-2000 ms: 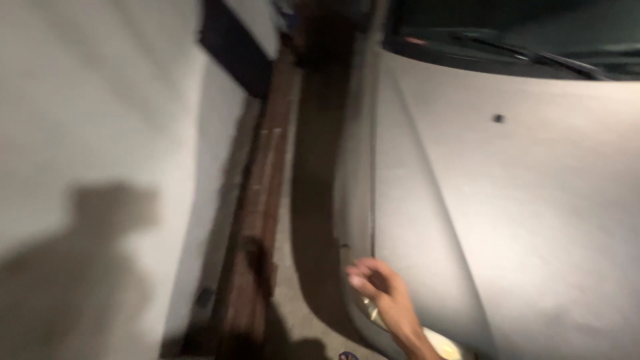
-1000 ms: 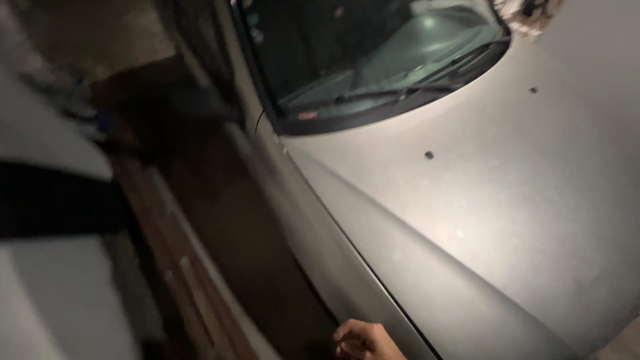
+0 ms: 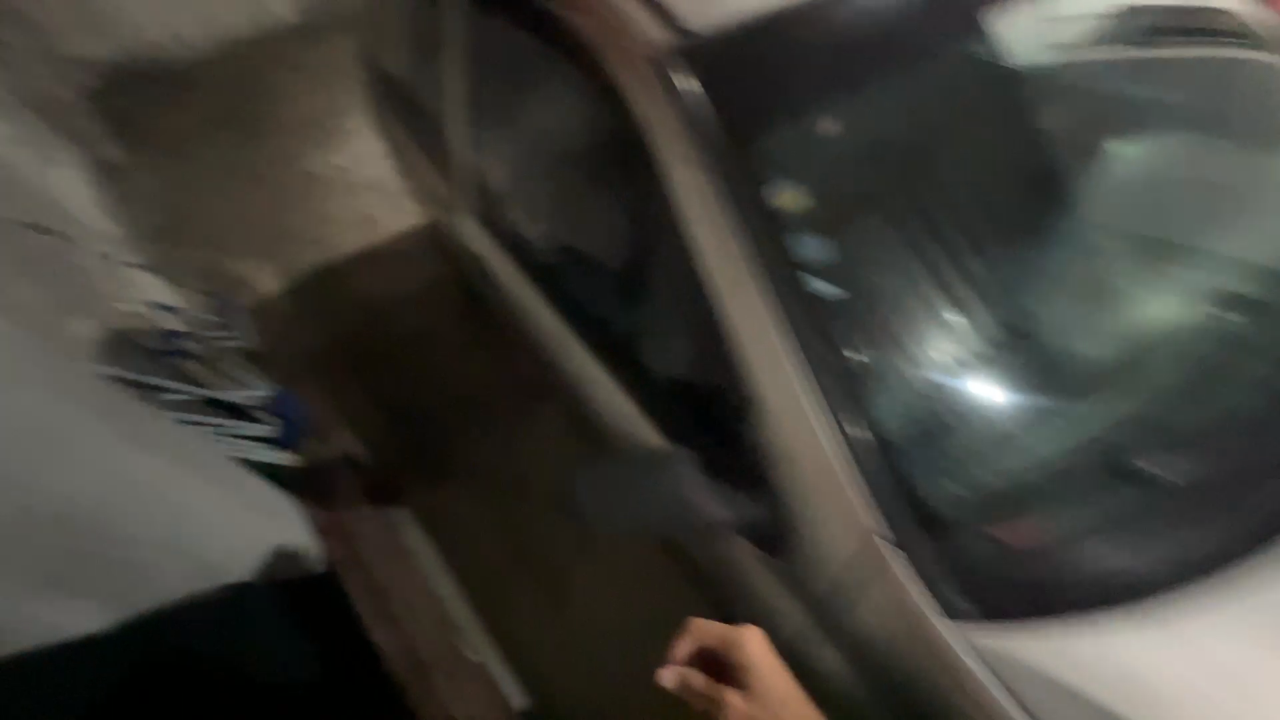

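Observation:
One of my hands, my right hand (image 3: 735,670), shows at the bottom of the head view, a little right of the middle. Its fingers are curled, and blur hides whether anything is between them. It appears in front of the shaded gap beside a parked silver car, near the front fender (image 3: 900,610). The car's windshield (image 3: 1000,330) fills the right side, with a bright reflection and small stickers along its edge. A blurred side mirror (image 3: 650,490) juts from the car above my hand. My left hand is out of view.
A pale wall (image 3: 90,430) stands on the left. A reddish-brown ledge (image 3: 400,600) runs along the ground between wall and car. Blurred white and blue items (image 3: 230,410) lie by the wall, and a large dark shape (image 3: 220,660) fills the lower left.
The view has swung a lot, from the hood and a front corner of the car to its windshield and side windows. My right hand remains low in the view.

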